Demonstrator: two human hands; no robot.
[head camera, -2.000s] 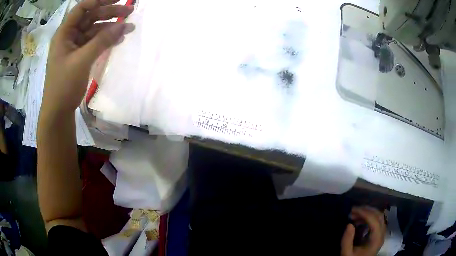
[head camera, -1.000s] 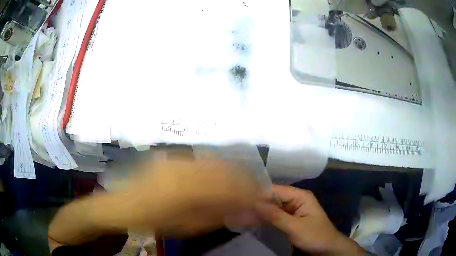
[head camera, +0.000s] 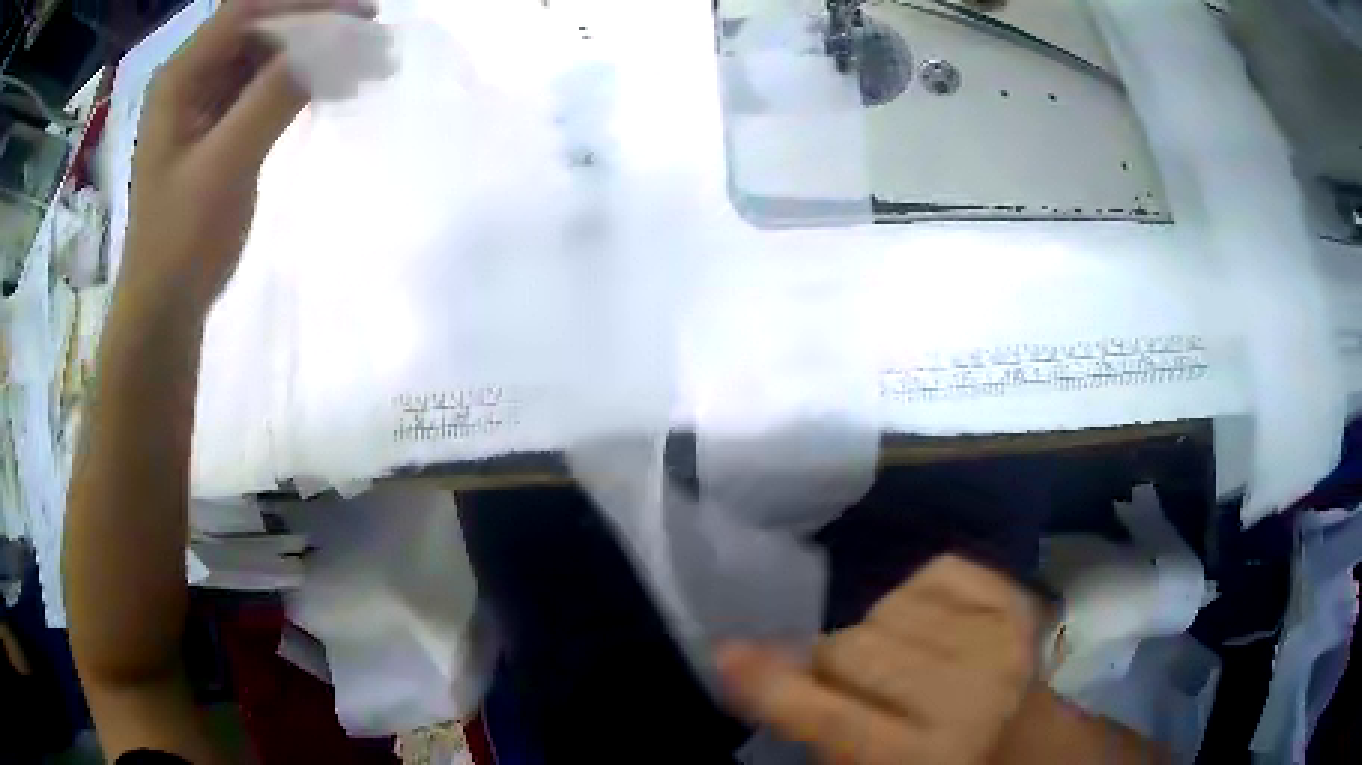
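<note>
My left hand is raised at the upper left, with its fingers closed on one end of a thin white fabric piece. The piece lies slantwise over the table and hangs over its front edge. My right hand is low, right of centre, in front of the table, with its fingers on the hanging lower end; it is slightly blurred. Another white piece lies over the edge beside it. A translucent strip covers the left part of the machine's bed plate.
A white cloth band crosses the table on the right. Printed ruler marks run along the front edge. White pieces hang below left, and more cloth lies below right. Papers and scraps crowd the far left.
My hands were together below the table edge; my left hand has moved up and left with the fabric end, spreading the piece. My right hand stays low. The view has shifted right.
</note>
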